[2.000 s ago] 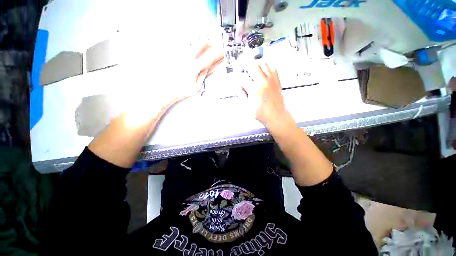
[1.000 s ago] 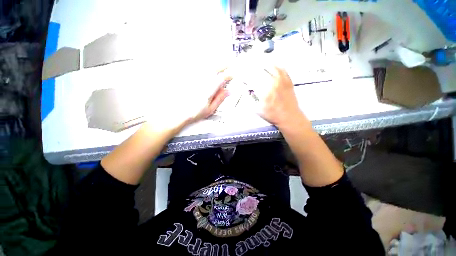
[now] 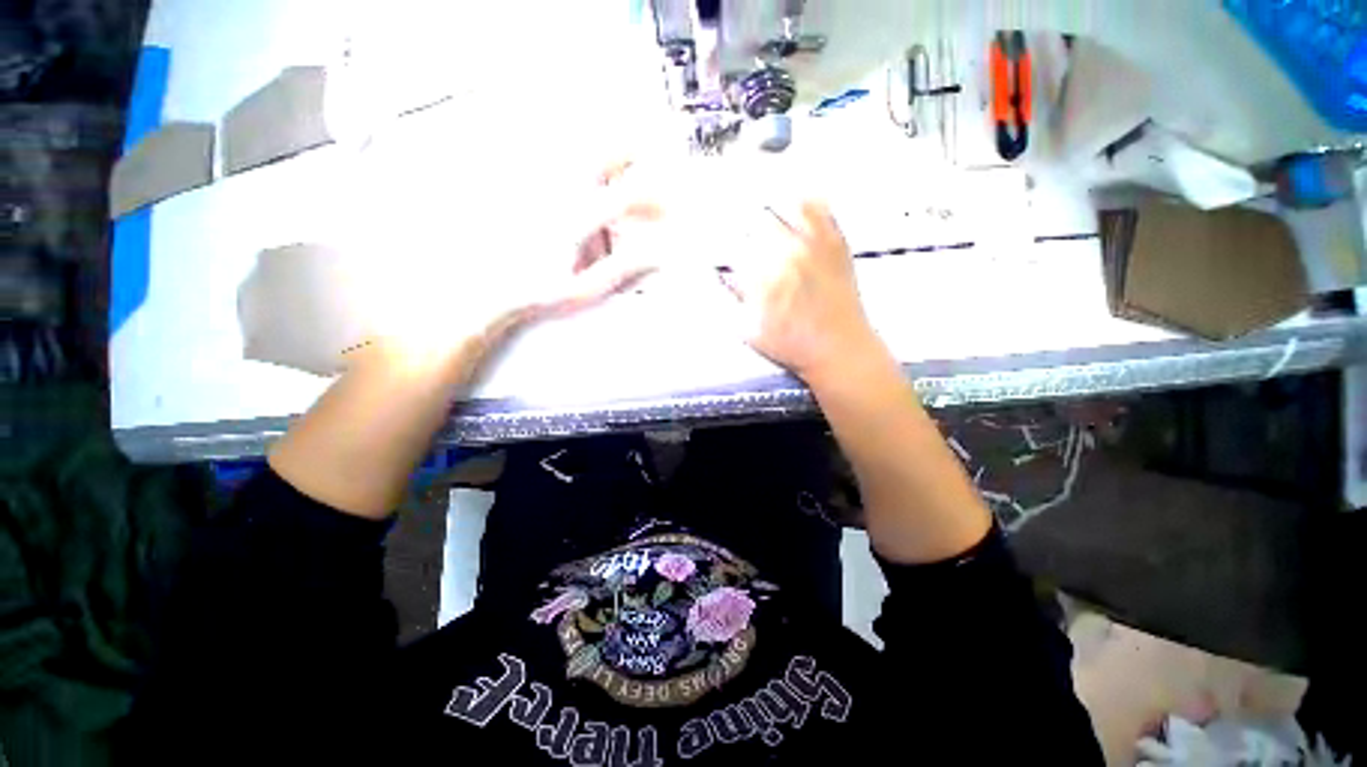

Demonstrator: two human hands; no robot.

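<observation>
My left hand is in front of the presser foot and needle, its fingers partly bleached by glare. My right hand lies just right of it, fingers pointing toward the needle. Whatever lies between or under the hands is washed out, so I cannot tell if either grips a piece. Paler pocket pieces lie flat at left, two more groups behind them. The darker right-hand stack sits near the table's right end.
Orange-red and black thread snips lie right of the needle, with thin metal tools beside them. White scraps lie behind the stack. The ruler tape runs along the front edge. A blue panel is at upper right.
The camera view has shifted slightly. My hands drew back from the needle to nearer the front edge, then my left hand moved a little forward and left, away from the right.
</observation>
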